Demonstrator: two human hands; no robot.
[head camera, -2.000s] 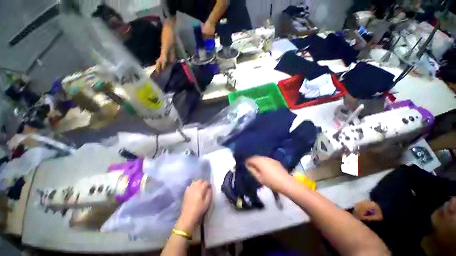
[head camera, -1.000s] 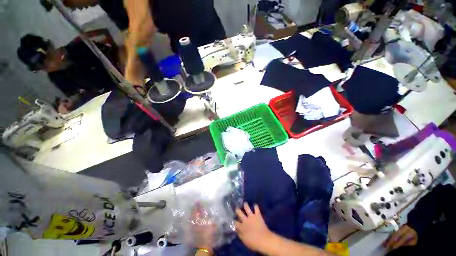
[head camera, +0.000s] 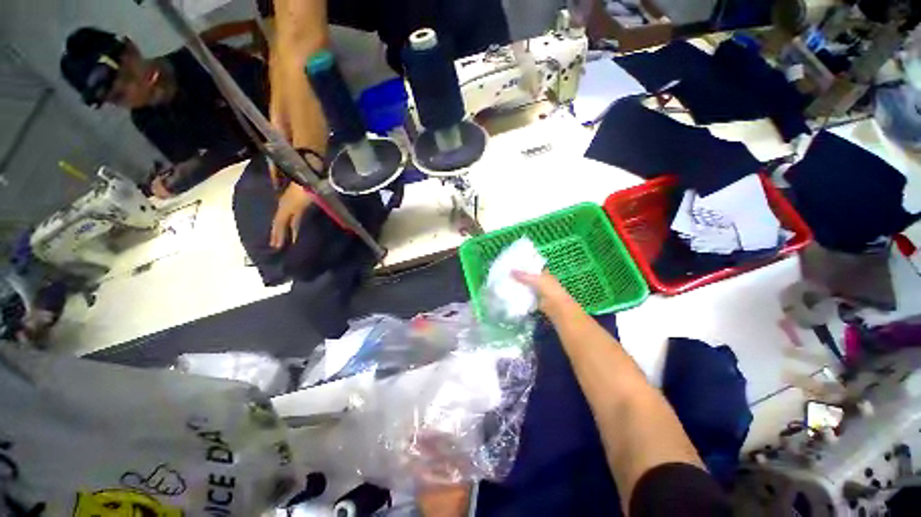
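My right hand (head camera: 533, 287) reaches into the left end of the green basket (head camera: 589, 260) and grips a crumpled white bundle (head camera: 517, 265). My left hand (head camera: 441, 459) is low in the picture, behind or inside a crumpled clear plastic bag (head camera: 459, 399); its fingers are blurred by the plastic and its grip is hard to make out. Dark navy fabric (head camera: 560, 424) lies under my right forearm, with a second navy piece (head camera: 707, 399) to its right.
A red basket (head camera: 697, 265) holding white pieces (head camera: 729, 214) adjoins the green one. Thread cones (head camera: 434, 81) stand ahead by a slanting pole. A white bag with a yellow smiley (head camera: 131, 500) hangs at lower left. Two people are across the table. A sewing machine (head camera: 858, 444) is at lower right.
My right hand has moved from the navy fabric forward to the white bundle in the green basket. The clear bag is lifted and spread wider over my left hand. The view has shifted.
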